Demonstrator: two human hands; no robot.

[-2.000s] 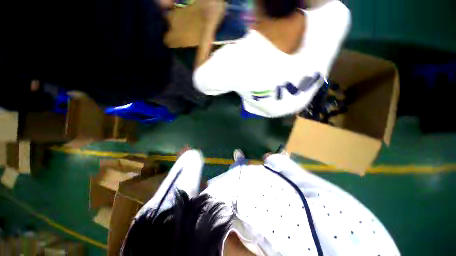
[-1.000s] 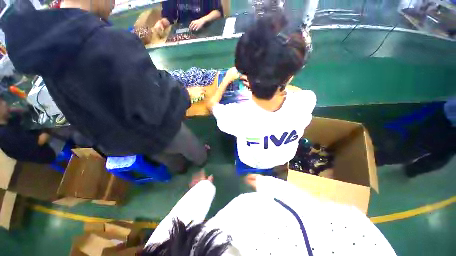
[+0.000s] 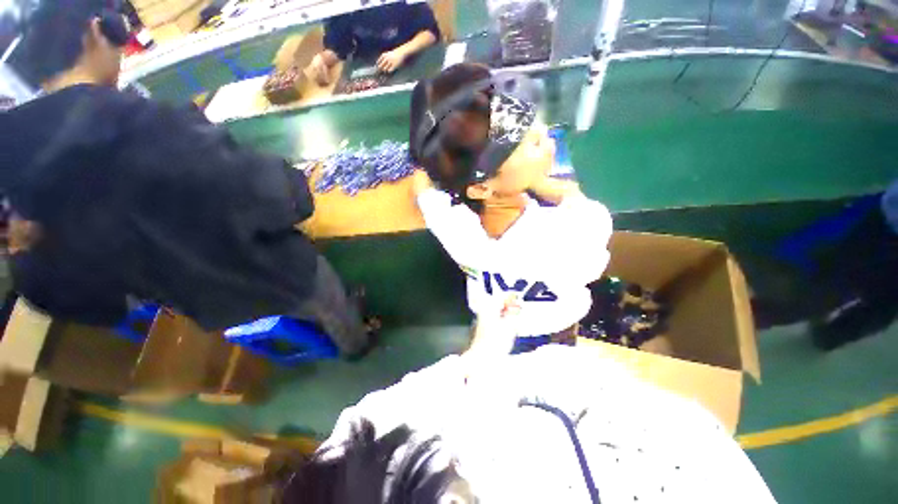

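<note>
My white-clothed body fills the bottom, with dark hair hanging over it. One raised hand [image 3: 510, 305], apparently my left hand, is at the end of a white sleeve, against or just behind the back of a seated person in a white lettered shirt [image 3: 542, 241]. It is small and blurred, and I cannot tell whether its fingers are open or whether it touches the shirt. My right hand cannot be made out. Nothing shows held. An open brown carton [image 3: 699, 281] to the right of that person has dark parts [image 3: 625, 315] inside.
A person in a dark jacket [image 3: 187, 207] stands left, by a blue stool [image 3: 286, 338]. Blue-silver pieces [image 3: 364, 167] lie on a tan board [image 3: 369, 214] on the green bench [image 3: 709, 162]. Another person [image 3: 379, 34] works across it. Open cartons [image 3: 222, 477] stand lower left.
My hands were low and apart; now one is raised near the middle. The person in the white shirt has turned their head to the right. The dark-jacketed person has shifted left.
</note>
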